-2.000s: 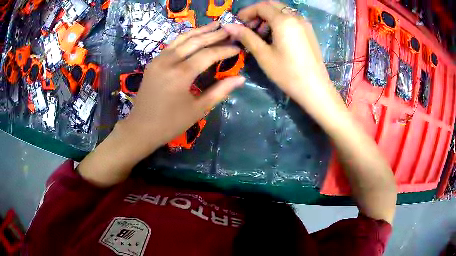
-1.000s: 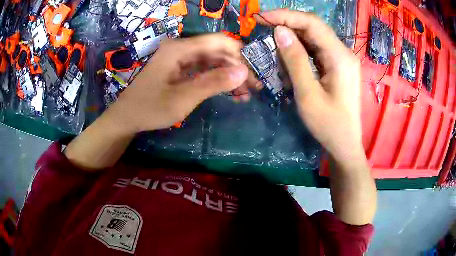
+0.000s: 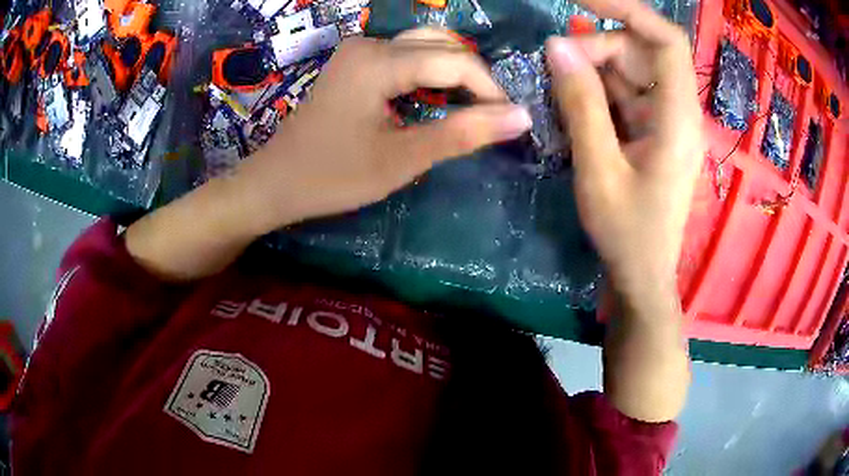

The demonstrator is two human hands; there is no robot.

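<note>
A circuit board (image 3: 526,88), blurred and silver-grey, shows between my two hands above the green bench. My right hand (image 3: 628,130) is at its right side, with thumb and fingers around its edge. My left hand (image 3: 391,125) is at its left, thumb tip near the board; whether it touches the board cannot be told. A small orange piece (image 3: 582,25) shows beside my right fingers, partly hidden. What lies under my left palm is mostly hidden.
Orange speaker holders (image 3: 244,68) and silver-white circuit boards (image 3: 144,110) lie piled at left. A red compartment tray (image 3: 735,270) stands at right, with boards (image 3: 735,84) wired to orange speaker holders (image 3: 763,13) along its far part. Clear plastic sheet (image 3: 447,223) covers the bench.
The board, earlier up near the far side of the bench, came nearer and then moved right with my right hand. My left hand moved right and its fingers curled. The whole view also shifted.
</note>
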